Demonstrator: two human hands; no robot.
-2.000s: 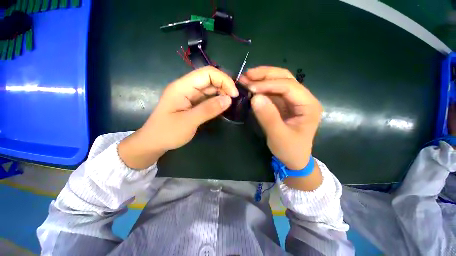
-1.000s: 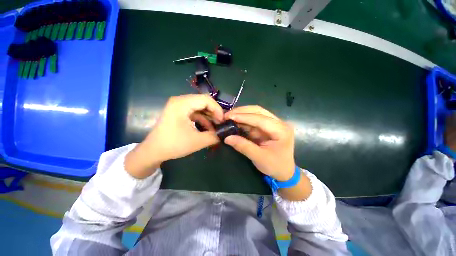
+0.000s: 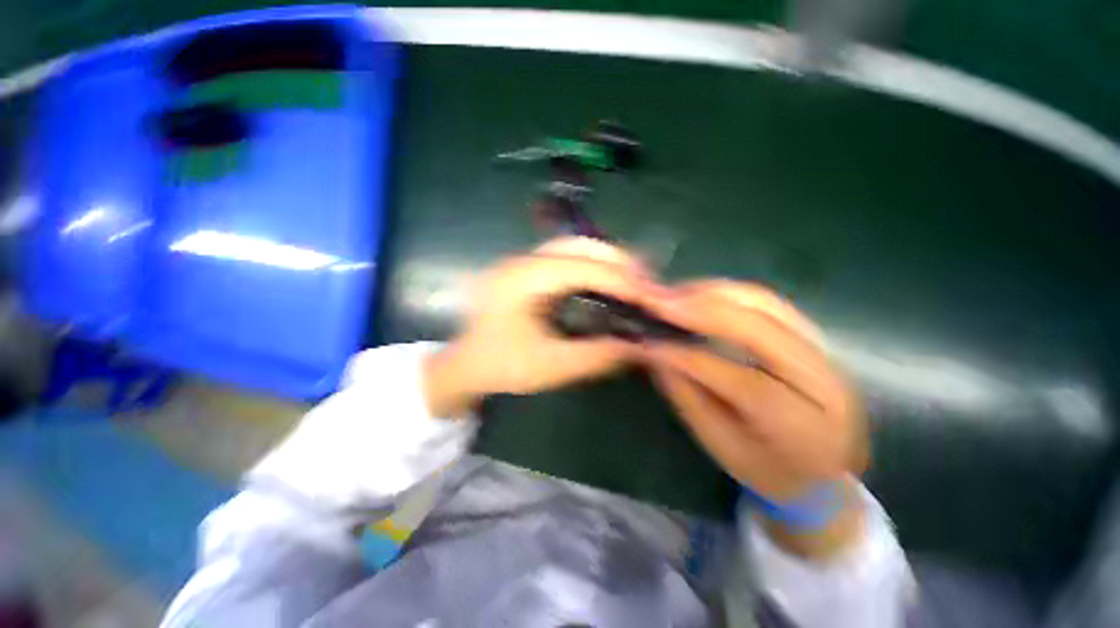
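Note:
The frame is blurred. My left hand [image 3: 540, 319] holds a black housing [image 3: 587, 314] between thumb and fingers, low over the dark green mat. My right hand [image 3: 768, 374] meets it from the right, its fingertips at the housing's right end, where a thin dark part runs along the fingers. Whether that part is joined to the housing cannot be told. Beyond my hands lie unfinished units: a black block [image 3: 614, 144] with a green circuit board [image 3: 580, 152] and a pale strip [image 3: 526, 155], and more dark blocks with reddish wires [image 3: 563, 211], partly hidden by my left hand.
A blue tray [image 3: 264, 313] stands at the left, with rows of finished units [image 3: 264, 86] at its back. A pale metal rail [image 3: 590, 33] curves along the far side of the green mat [image 3: 958, 282]. A blue wristband [image 3: 805, 505] is on my right wrist.
The view has shifted, so the tray and bench sit further right in the picture. The housing has turned from between both hands' fingertips to lie lengthwise, pointing to my right hand.

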